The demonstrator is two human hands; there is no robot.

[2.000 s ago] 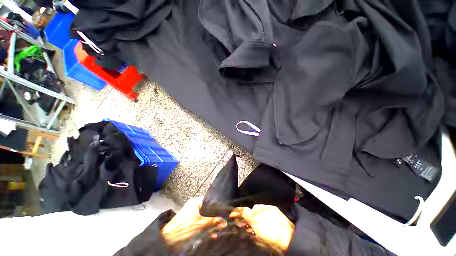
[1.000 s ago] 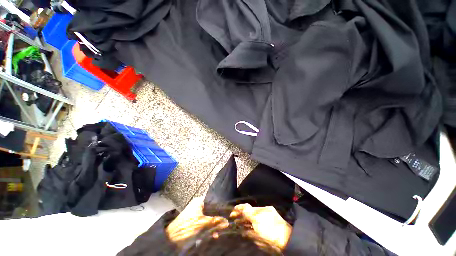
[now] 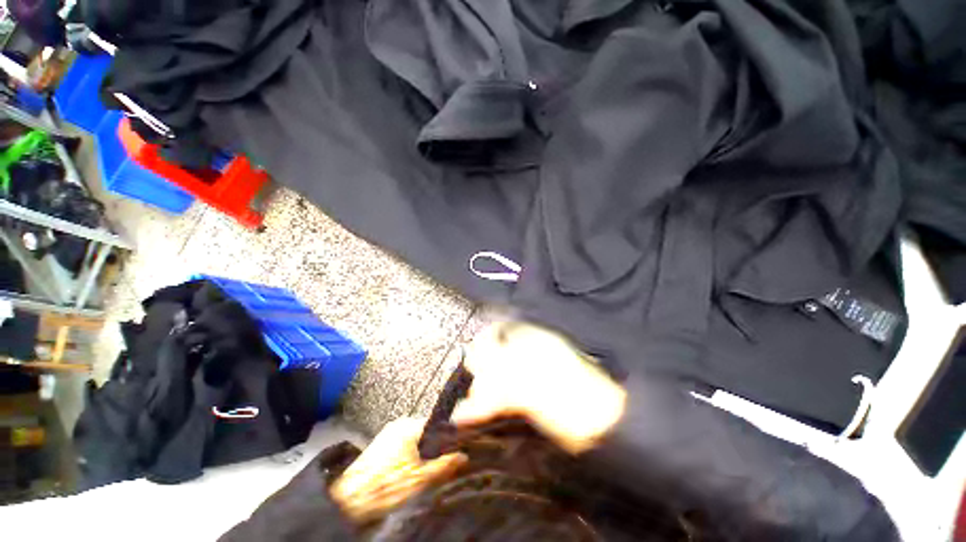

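My left hand (image 3: 394, 474) is low in the centre, its fingers closed on dark cloth (image 3: 447, 408) close to my body; hair hides part of it. My right hand (image 3: 546, 383) is just above and right of it, blurred. Whether it grips the cloth cannot be told. A large black jacket (image 3: 424, 201) lies heaped over the table in front of me. A white cord loop (image 3: 495, 266) sits at its near edge, and a care label (image 3: 863, 314) and another white cord (image 3: 859, 407) are at its right end.
A blue crate (image 3: 302, 344) heaped with black garments (image 3: 180, 392) stands at left. A red plastic piece (image 3: 217, 188) and blue bins (image 3: 132, 175) are on the speckled floor behind it. A metal rack (image 3: 64, 228) is at far left. A black smartphone (image 3: 937, 408) lies on the white tabletop at right.
My right hand has moved up and away from my left hand, its sleeve raised over the table's edge. My left hand has stayed low with the cloth. The view has shifted slightly.
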